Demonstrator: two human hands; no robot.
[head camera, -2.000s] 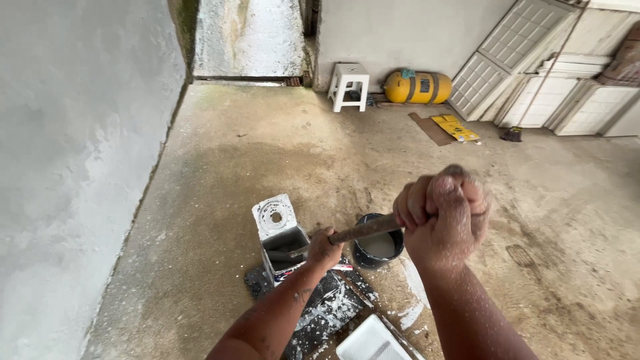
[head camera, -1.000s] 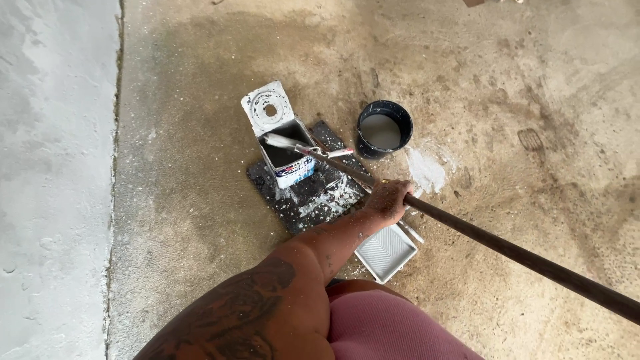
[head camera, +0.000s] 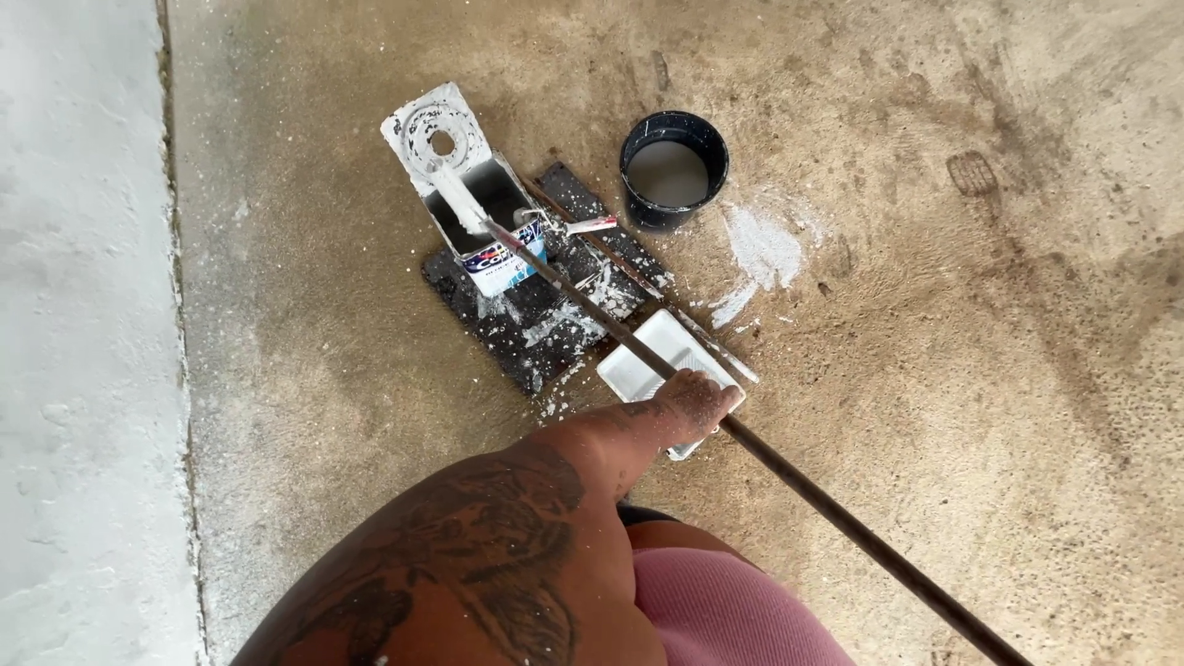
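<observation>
My left hand (head camera: 696, 403) is closed around a long dark pole (head camera: 860, 535), above a white paint tray (head camera: 638, 365). The pole runs from the lower right up to the paint container. At its far end a white-coated roller (head camera: 458, 197) lies across the mouth of the square paint container (head camera: 507, 266), whose cut lid (head camera: 435, 129) is folded back. A brush with a white and red handle (head camera: 590, 225) rests by the container's right rim. My right hand is out of view.
A black bucket (head camera: 659, 215) of greyish liquid stands right of the container. Under the container lies a paint-spattered dark board (head camera: 518, 347), with a thin stick (head camera: 717, 345) beside the tray. White paint (head camera: 763, 245) marks the concrete floor. A pale wall (head camera: 88, 333) borders the left side.
The view has tilted down. My right hand, on the pole two seconds ago, has left view. The roller end has risen from inside the container to its mouth, and my left hand now covers part of the tray.
</observation>
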